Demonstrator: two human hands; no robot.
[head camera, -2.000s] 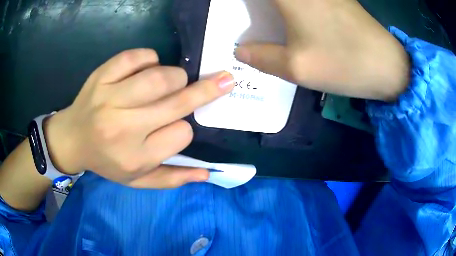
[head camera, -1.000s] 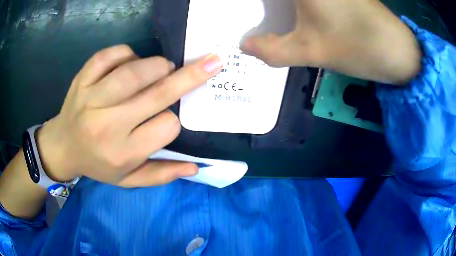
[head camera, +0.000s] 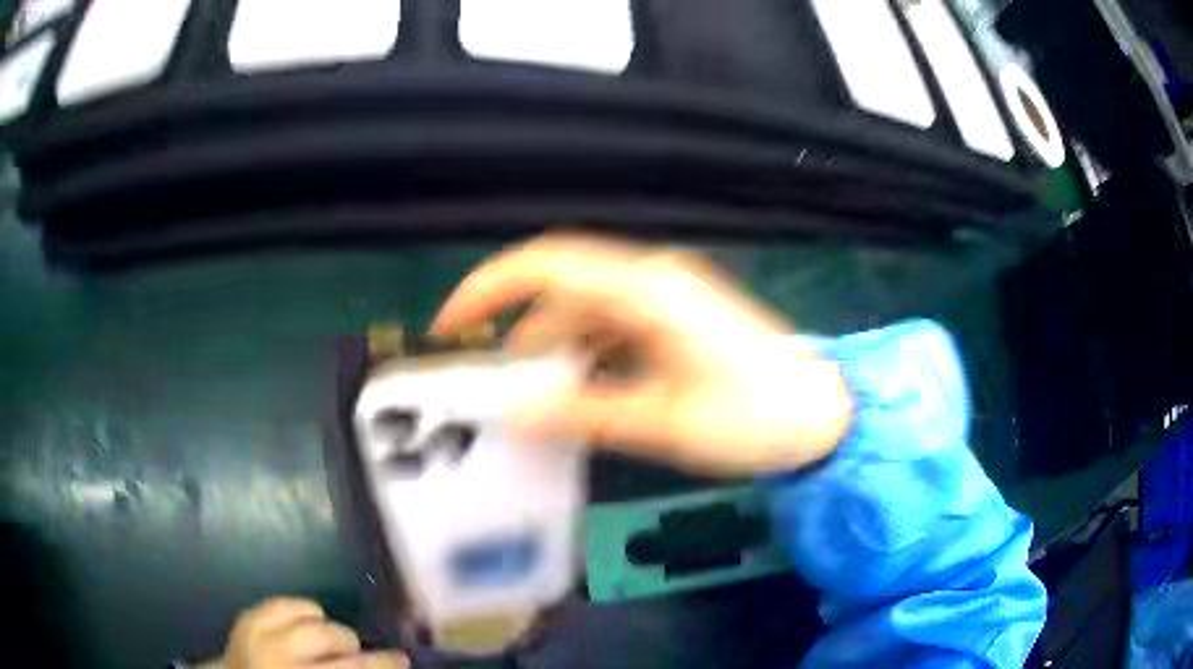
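A white phone (head camera: 478, 503) lies in or just above the black fixture (head camera: 351, 431), slightly blurred. Its dark camera cluster is at the upper left and a bluish printed label patch is near its lower end. Tan parts of the fixture show at both ends. My right hand (head camera: 641, 353) is at the phone's top right, thumb over its back and fingers around the top edge. My left hand (head camera: 308, 636) is small and cut off by the bottom edge, fingers curled, beside the fixture's lower left; what it holds is hidden.
A mint-green jig (head camera: 622, 559) with a cut-out lies right of the phone, partly behind my right sleeve. Stacked black trays (head camera: 523, 157) with white phones span the back. A white label roll (head camera: 1032, 115) stands at the far upper right. The dark green mat (head camera: 196, 392) shows at left.
The view has tilted up, bringing the trays in. My right hand has moved to the phone's top end. My left hand has left the phone's back, and the white liner strip is out of view.
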